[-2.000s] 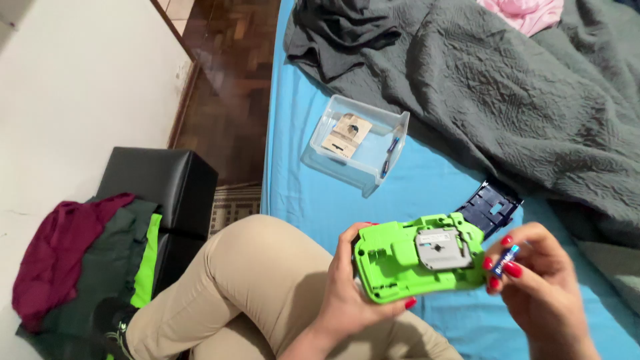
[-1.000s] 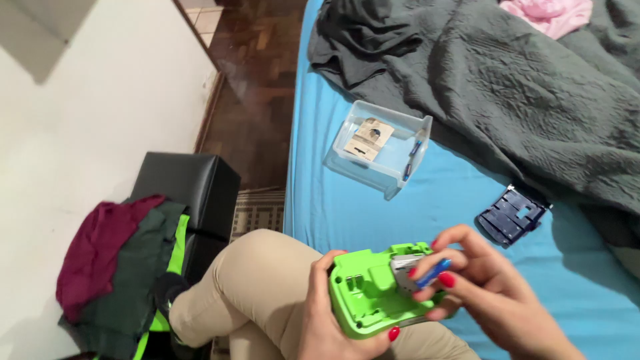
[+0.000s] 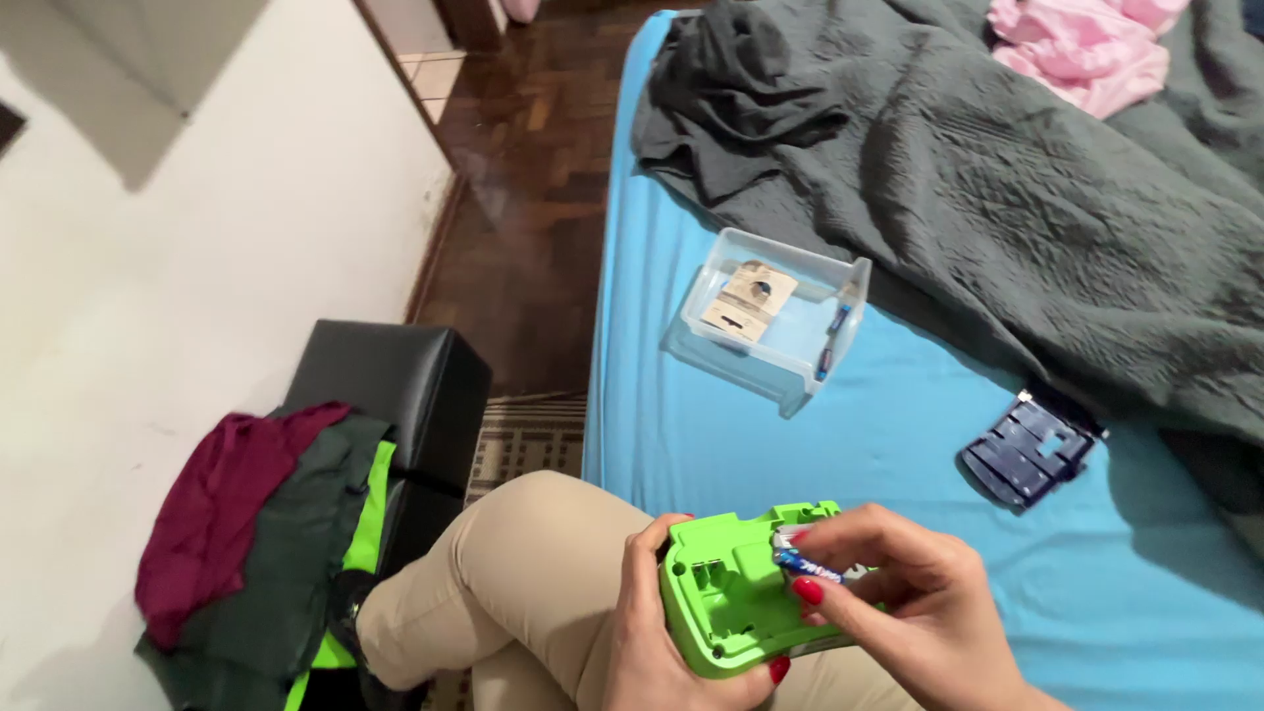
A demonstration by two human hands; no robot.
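My left hand (image 3: 657,632) grips the left end of a bright green plastic device housing (image 3: 736,592), held over my lap with its open compartment facing up. Between the thumb and fingers of my right hand (image 3: 894,583) is a small blue cylindrical battery (image 3: 805,566), tilted above the right part of the housing. A grey part in the housing is mostly hidden behind those fingers. On the blue sheet to the right lies a dark blue plastic cover (image 3: 1032,449), apart from the housing.
A clear plastic bin (image 3: 780,357) on the bed holds a cardboard package (image 3: 750,301) and small blue batteries (image 3: 825,363). A grey quilt (image 3: 968,197) and pink cloth (image 3: 1086,49) lie beyond. At left, clothes (image 3: 286,513) drape a black ottoman (image 3: 375,370).
The battery in my right hand has moved from beside the housing's right end to over it. The housing has moved away from the dark blue cover. The view has shifted.
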